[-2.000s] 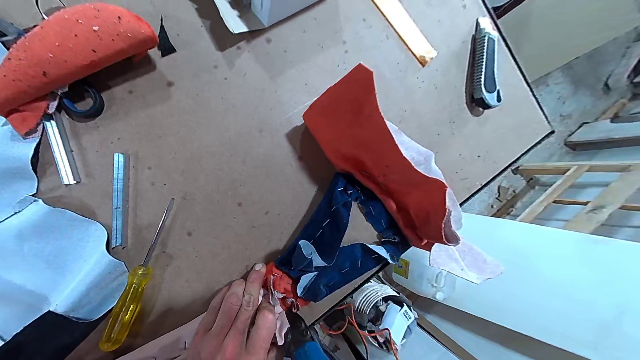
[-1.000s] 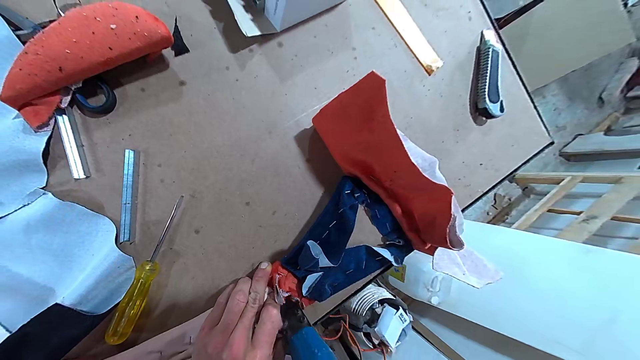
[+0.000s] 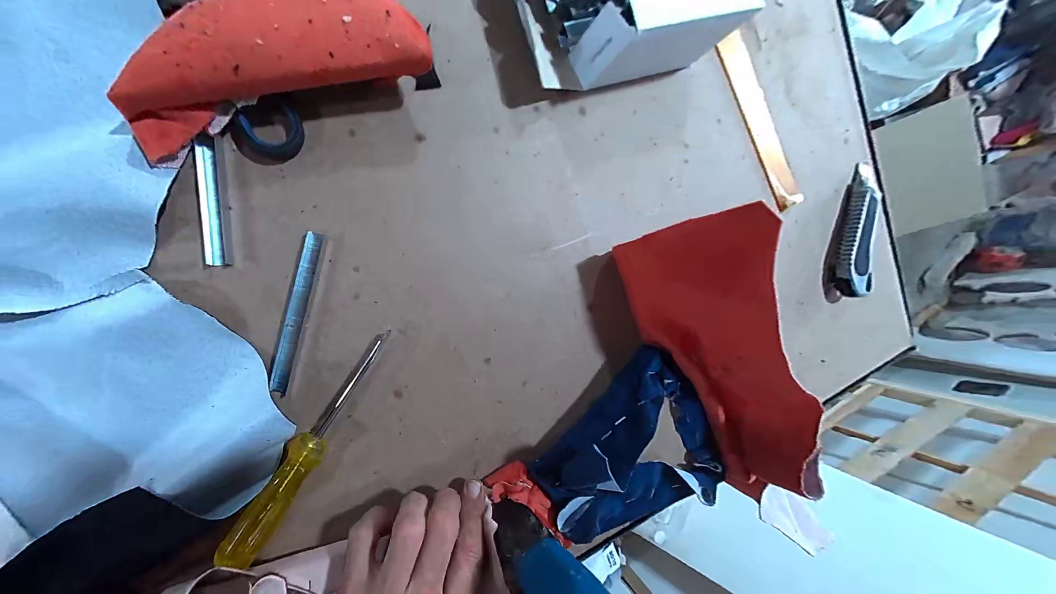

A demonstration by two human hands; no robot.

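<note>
My left hand [image 3: 429, 536] is at the bottom edge, fingers bent over a pale pink piece of material [image 3: 493, 536] beside a bunched bit of orange-red fabric [image 3: 521, 488]. Against that fabric rests the dark head of a blue-bodied tool [image 3: 553, 568]; its kind is unclear. My right hand is out of view. Right of my left hand lies a dark blue fabric piece with white stitches [image 3: 615, 437], joined or touching a larger red-orange piece [image 3: 709, 322] that reaches over the table edge. A screwdriver with a yellow handle [image 3: 276, 495] lies to the left.
Metal strips, apparently staples [image 3: 295, 313], lie left, near a dark scissors handle [image 3: 268, 132] under folded orange fabric [image 3: 280, 49]. Pale sheets [image 3: 124, 396] cover the left side. An open box [image 3: 652, 49], a wooden strip [image 3: 759, 124] and a utility knife [image 3: 856, 235] occupy the back and right.
The blue tool has come into fuller view against the orange-red fabric since the earliest frame. My left hand stays beside that fabric.
</note>
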